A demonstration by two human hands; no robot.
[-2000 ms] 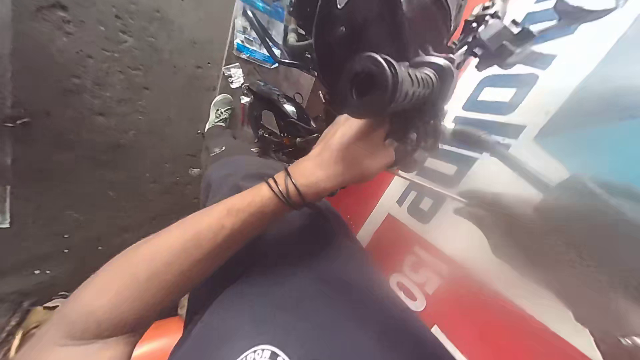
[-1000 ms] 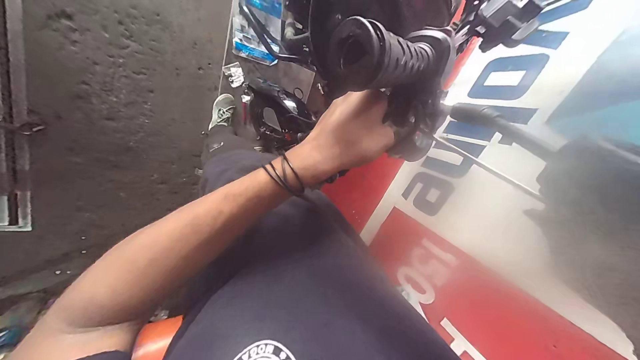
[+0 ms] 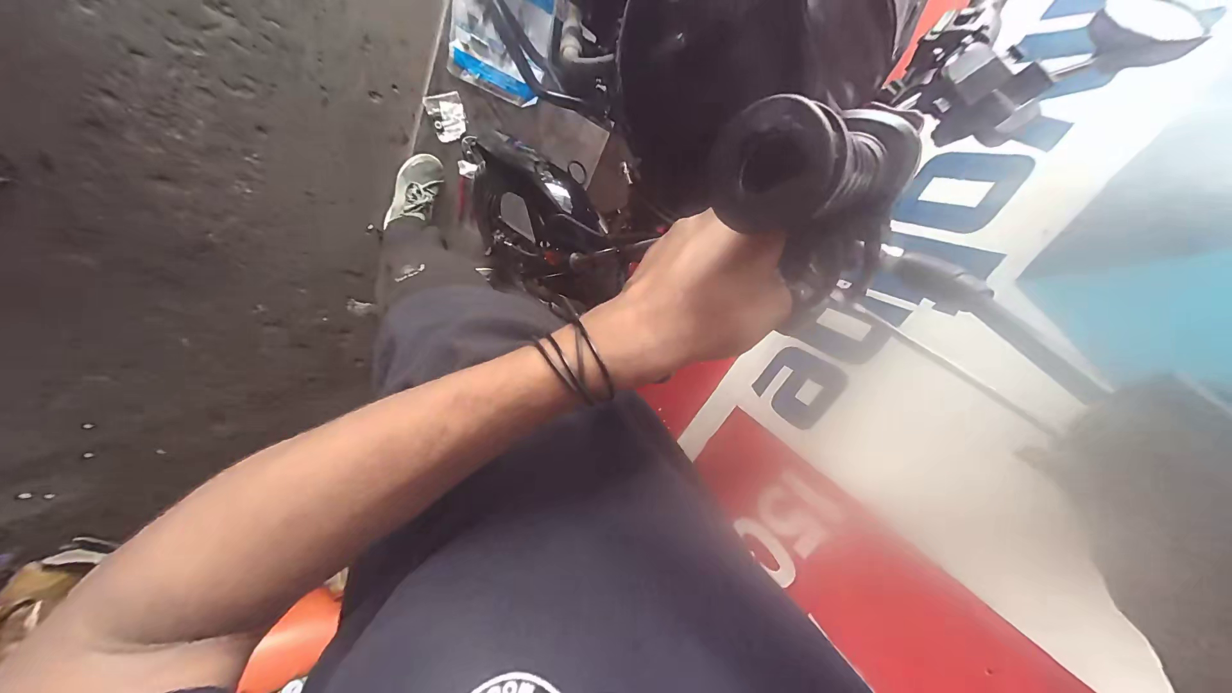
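My left hand, with dark cords around its wrist, reaches in from the lower left to a motorcycle's handlebar. It is curled just below the black ribbed rubber handlebar grip, beside dark parts under the bar. Its fingertips are hidden, so what they hold cannot be told. Behind the grip is a large dark rounded motorcycle part. A black rod-like part slants down to the right of the hand, with a thin rod below it. My right hand is not seen.
A round mirror stands at the upper right. Black motorcycle parts and a blue-and-white package lie at the upper left, near a shoe. A red-and-white lettered surface spans the right, partly behind a blurred grey shape.
My left hand stays beside the handlebar grip. The grip and the parts around it have shifted slightly in the view; no release is plain.
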